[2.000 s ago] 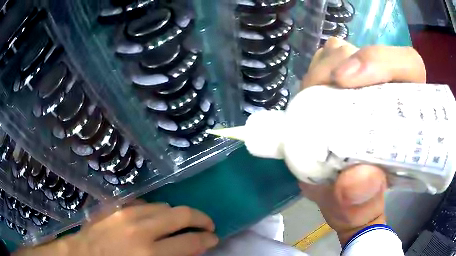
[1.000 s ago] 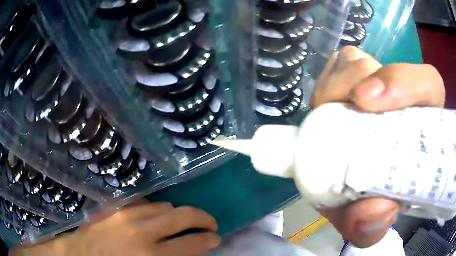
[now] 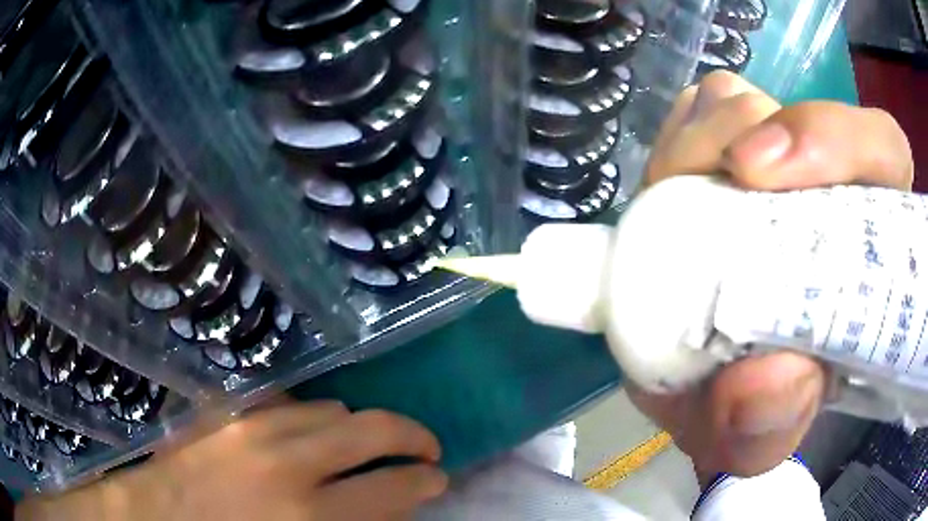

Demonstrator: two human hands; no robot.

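My right hand (image 3: 758, 153) grips a white glue bottle (image 3: 794, 275) with a printed label, held on its side. Its pale-yellow nozzle (image 3: 478, 269) points left, its tip at the near end of a column of small dark parts (image 3: 407, 229). The dark parts have beaded silvery edges and overlap in columns in a clear plastic tray (image 3: 407, 331). My left hand (image 3: 295, 463) lies at the tray's near edge, bare, fingers together and pointing right; its fingertips and underside are partly hidden, so any hold on the tray cannot be told.
The teal-green bench mat (image 3: 458, 377) shows below and right of the tray. Grey floor with a yellow line (image 3: 626, 463) lies beyond the bench edge. A dark ribbed object (image 3: 875, 488) is at the lower right. A dark red surface (image 3: 895, 112) shows at the right.
The bottle and right hand first moved right and down, then slightly up. The tray's view shifted slightly. The nozzle tip stays near the same column end. The left hand has barely moved.
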